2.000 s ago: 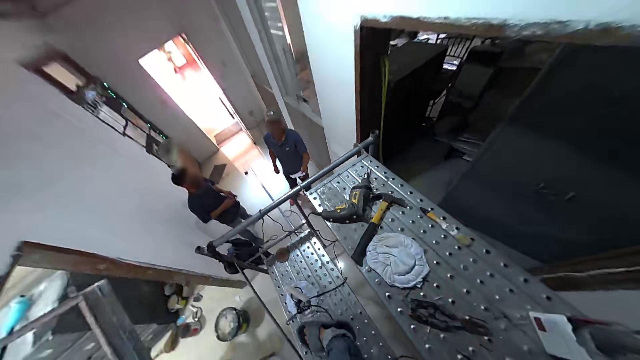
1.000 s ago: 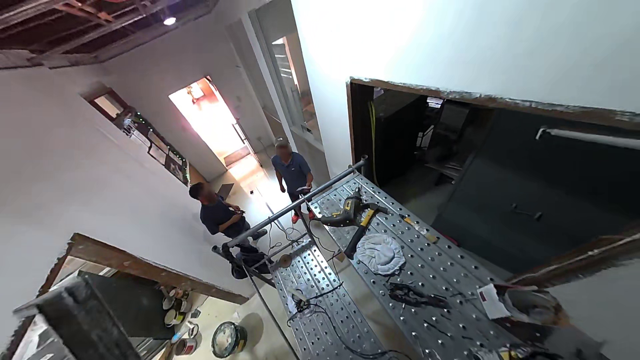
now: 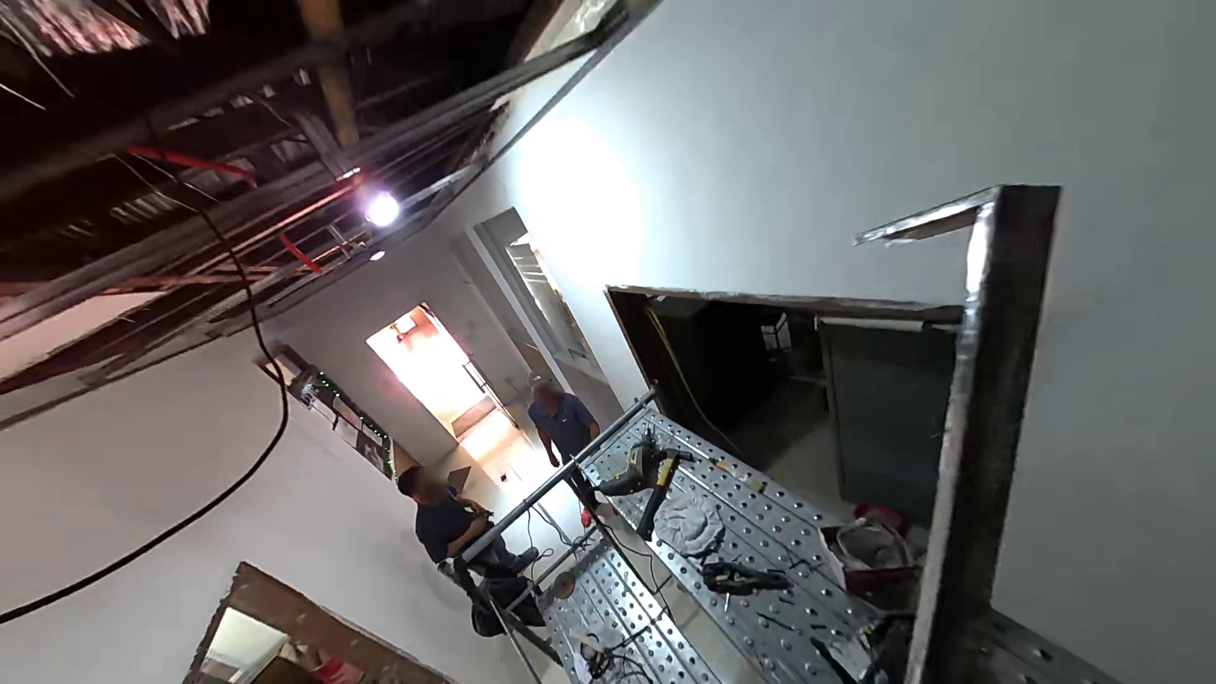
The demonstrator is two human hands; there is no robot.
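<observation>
Neither my left hand nor my right hand shows in the head view. Below me lies a perforated metal scaffold platform [image 3: 750, 627]. A cordless drill [image 3: 635, 472] rests near its far end, with a hammer [image 3: 662, 494] alongside. Beside them is a bundled white cloth [image 3: 689, 524], and nearer lies a dark hand tool [image 3: 746, 578], perhaps pliers. An open bag [image 3: 872, 556] sits at the platform's right. A metal channel profile [image 3: 988, 418] stands up in the right foreground; what holds it is out of sight.
Two people, one standing [image 3: 562, 423] and one lower left [image 3: 451, 518], are beyond the scaffold's guard rail [image 3: 560, 472]. A black cable [image 3: 271, 432] hangs at left from the open ceiling framing [image 3: 285, 228] with a lit bulb [image 3: 382, 209]. A second platform [image 3: 617, 608] lies lower.
The view has tilted upward, bringing in more ceiling. The metal channel profile now stands at the right, where the earlier frames do not show it.
</observation>
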